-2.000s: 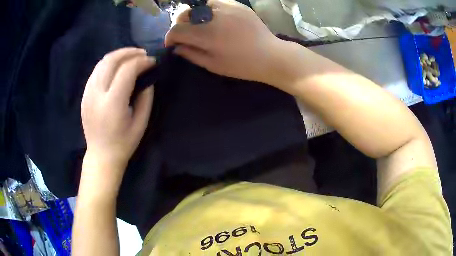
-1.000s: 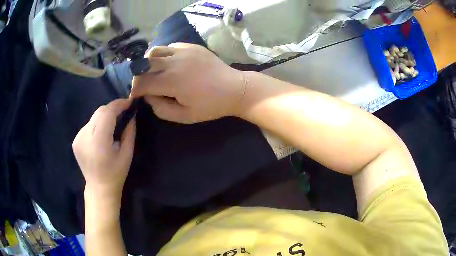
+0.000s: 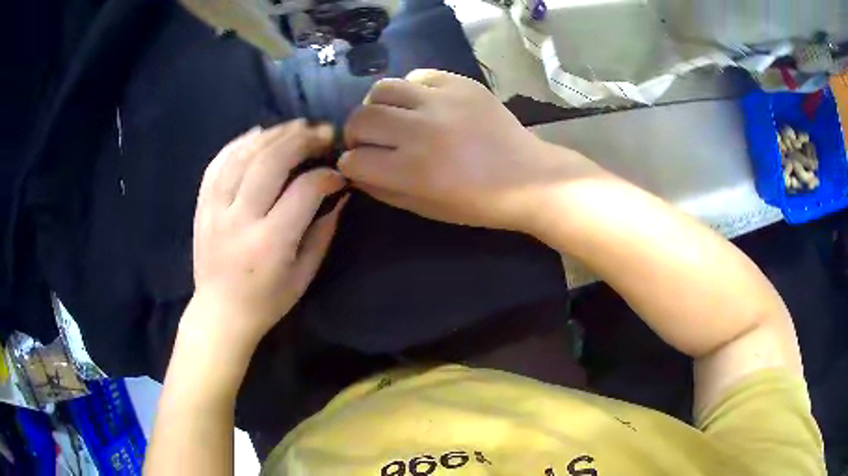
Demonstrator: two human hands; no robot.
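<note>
A large black fabric panel [image 3: 409, 279] covers the table under both hands and reaches down toward my lap. My left hand [image 3: 265, 209] pinches the cloth between thumb and fingers. My right hand [image 3: 437, 149] has curled fingertips gripping the cloth just beside the left fingertips. The pinched edge is mostly hidden by the fingers. The presser foot area [image 3: 325, 56] of the sewing machine is above the hands, apart from them. A thin pale line [image 3: 120, 149] shows on the cloth at the left.
The white machine head [image 3: 242, 23] is at the top. White crumpled strips [image 3: 595, 88] lie on the machine bed [image 3: 642, 135]. A blue tray [image 3: 767, 153] with small pale pieces is at the right, a measuring tape [image 3: 744, 218] near it. Blue slatted plastic [image 3: 107, 418] is lower left.
Since one second ago, the view has shifted and the machine head sits higher in the picture. Both hands are lower, away from the needle area, and the left fingers are spread more over the cloth.
</note>
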